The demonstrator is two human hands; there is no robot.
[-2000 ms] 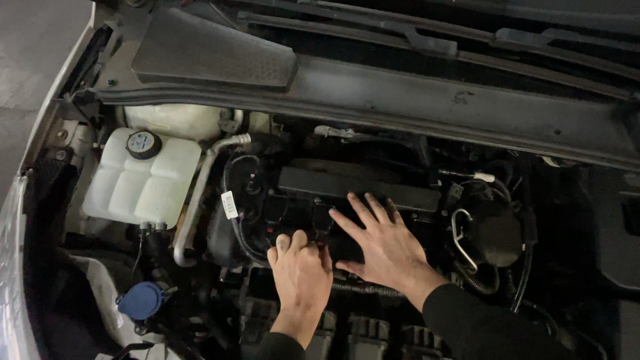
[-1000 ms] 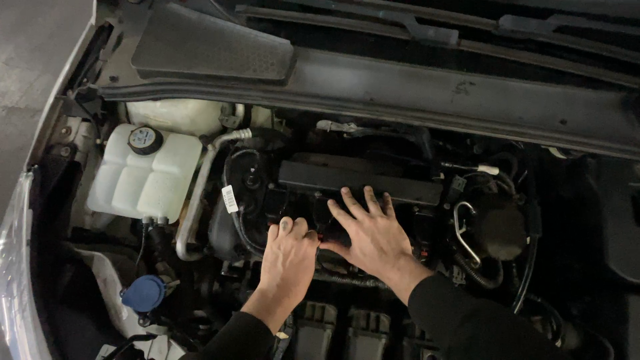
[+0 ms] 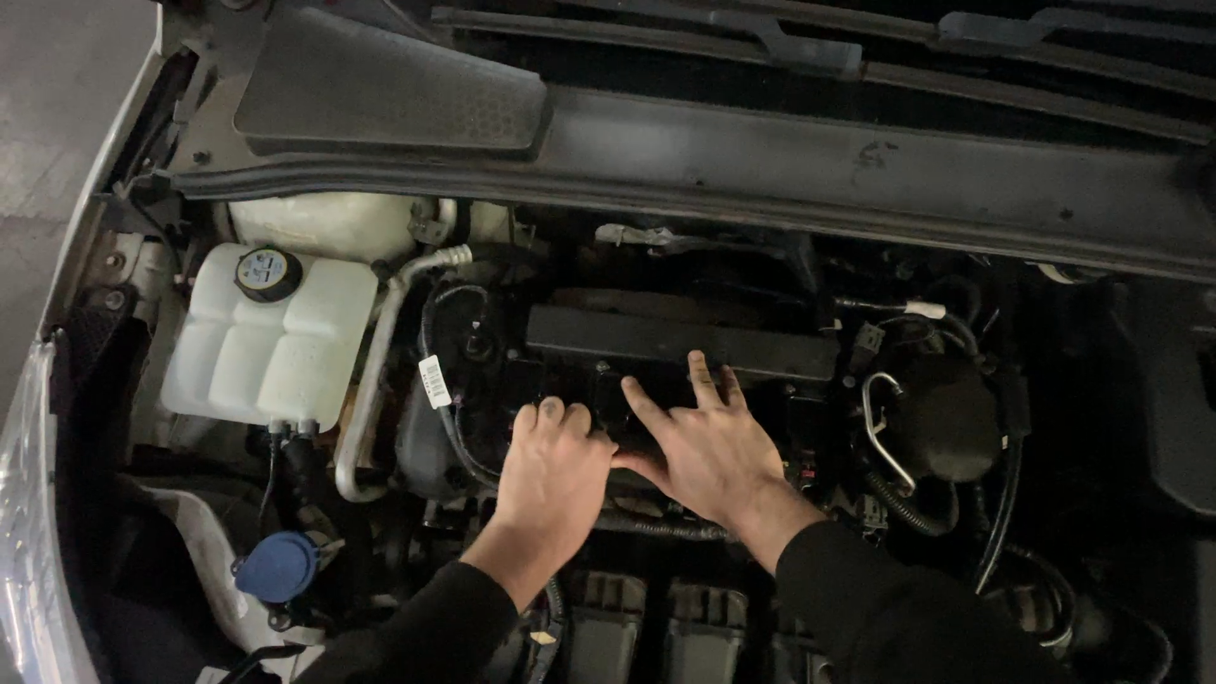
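Observation:
Both hands are at the front edge of a black engine cover (image 3: 665,334) in a car's engine bay. My left hand (image 3: 559,475) is curled with its knuckles up, over a spot at the edge; what its fingertips grip is hidden beneath them. My right hand (image 3: 712,446) has its fingers spread over the cover, and its thumb reaches left to touch the left hand's thumb side. Left of my hands, a black cable with a white label (image 3: 434,381) loops down toward the left hand. A corrugated conduit (image 3: 665,528) runs just below the hands.
A white coolant expansion tank (image 3: 275,342) with a black cap stands at the left, beside a metal pipe (image 3: 372,380). Below it is a blue reservoir cap (image 3: 280,566). A bent metal pipe (image 3: 879,427) and hoses lie at the right. The cowl panel (image 3: 760,152) spans the top.
My left hand stays curled at the same part of the cover. The right hand's fingers have shifted and spread, its thumb still by the left hand.

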